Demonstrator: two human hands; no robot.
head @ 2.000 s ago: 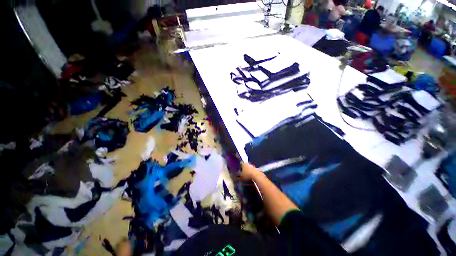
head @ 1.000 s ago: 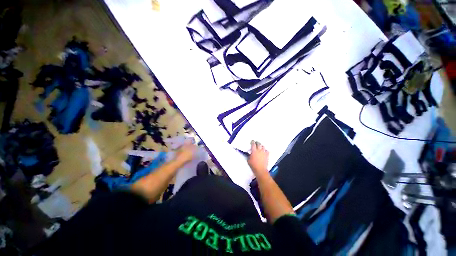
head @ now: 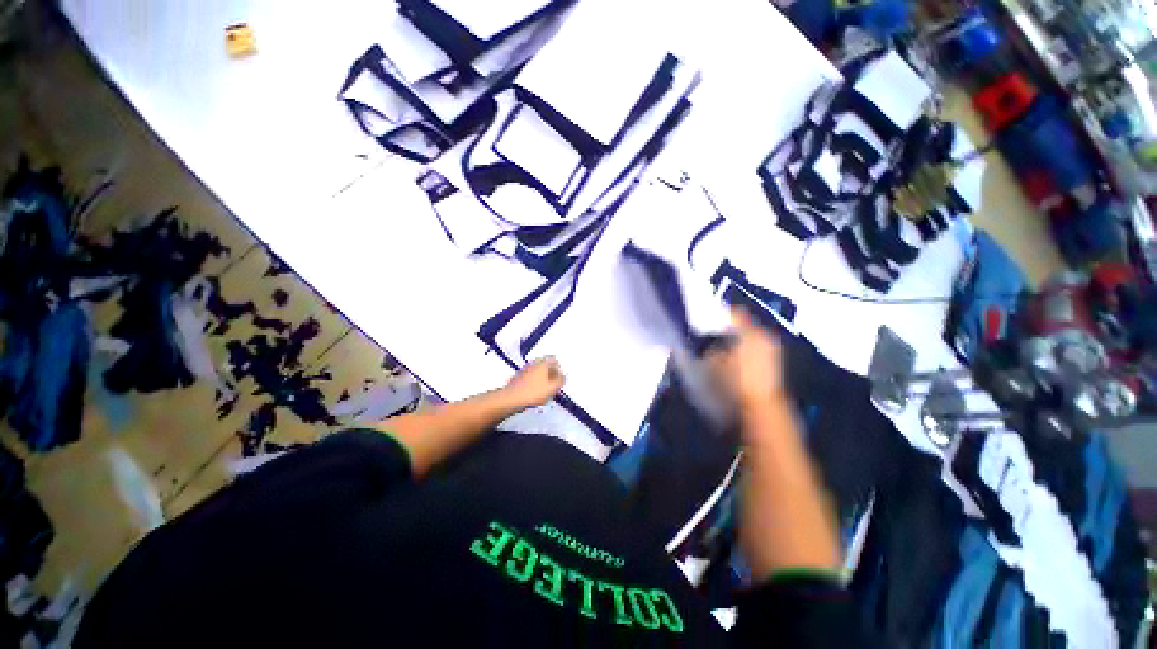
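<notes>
My right hand (head: 749, 365), blurred, is over the near end of the dark panel stack (head: 825, 412), closed on a blurred dark and pale fabric piece (head: 657, 289). The piece sticks up and left over the white table. My left hand (head: 538, 380) is at the table's left edge, fingers curled, beside a thin dark strip (head: 586, 418); whether it holds the strip is unclear. The stack shows dark cloth with blue and white patches and is partly hidden by my right arm.
Dark-outlined cut pieces (head: 527, 165) lie farther up the white table (head: 292, 152). A dark and white bundle (head: 850, 165), a thin cord (head: 875, 298) and metal machines with red parts (head: 1072, 336) are on the right. Scraps (head: 273, 361) litter the tan floor at left.
My left hand has come from over the floor to the table edge. My right hand has moved from the edge to the right and now holds a blurred piece. The view has turned.
</notes>
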